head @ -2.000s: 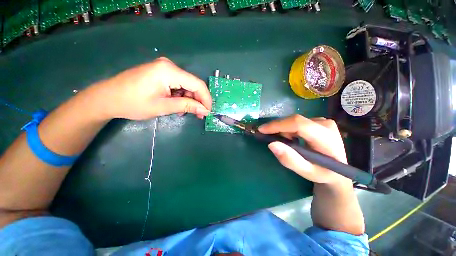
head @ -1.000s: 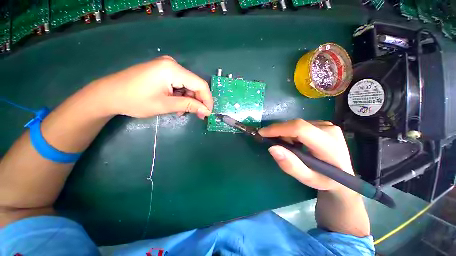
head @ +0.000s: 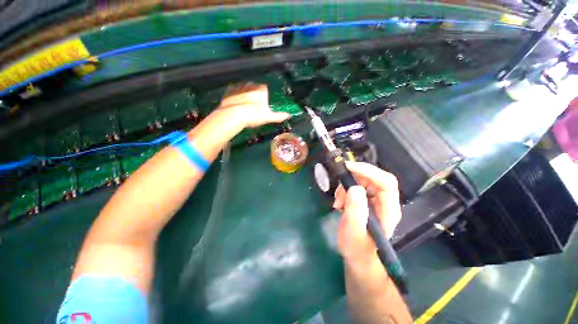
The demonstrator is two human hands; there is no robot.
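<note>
My left hand (head: 250, 106) is blurred, reaching over the rows of green circuit boards beyond the bench. A green board (head: 283, 101) shows beside its thumb and fingers; I cannot tell whether the hand grips it. A thin pale strand (head: 223, 174), like solder wire, runs down the mat below this hand. My right hand (head: 369, 205) holds the black soldering iron (head: 378, 237), its tip pointing up and away near the boards. A blue strap (head: 189, 152) is on my left wrist, its cord running left.
The yellow tub (head: 288, 153) with silvery bits stands between the hands. The black fan box (head: 412, 149) is right of it, partly behind my right hand. A blue line and yellow label (head: 44, 63) are on the far rail. A black box (head: 516, 212) is at the right.
The view has swung towards the boards and right side. My left hand has left the board on the mat and reached forward. The iron has lifted off that board, which is no longer visible on the mat.
</note>
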